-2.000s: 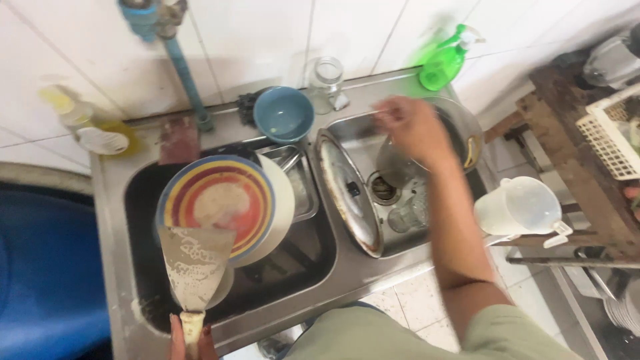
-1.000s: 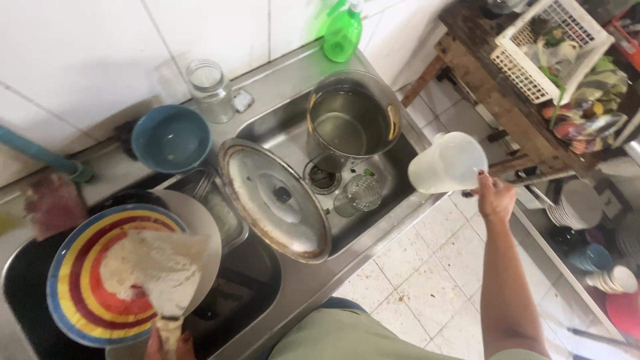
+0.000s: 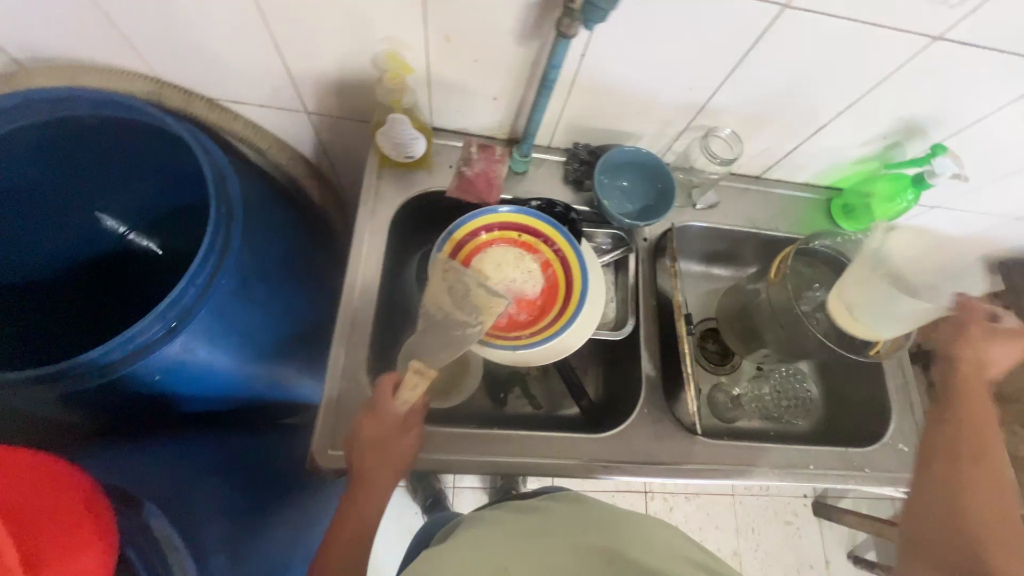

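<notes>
My left hand [image 3: 386, 428] grips the light handle of a wide-bladed scraper [image 3: 456, 308], its blade smeared with whitish residue. The blade overlaps the near left rim of a striped bowl [image 3: 564, 264], which rests on a white plate [image 3: 594, 316] over the left sink basin. At the right, my right hand [image 3: 978, 336] holds a translucent plastic pitcher [image 3: 896, 280] above a metal pot [image 3: 756, 308] in the right basin. A pot lid [image 3: 682, 328] stands on edge beside the drain, and a patterned glass [image 3: 776, 394] lies near it.
A large blue barrel [image 3: 264, 280] stands left of the sink. Along the back ledge are a yellow soap bottle [image 3: 400, 132], a pink sponge [image 3: 478, 170], a blue bowl [image 3: 634, 186], a glass jar [image 3: 712, 156] and a green spray bottle [image 3: 880, 192]. A blue pipe [image 3: 544, 88] rises behind.
My right hand has brought the pitcher from beside the sink to above the pot. The scraper stays in my left hand. The view has swung back left.
</notes>
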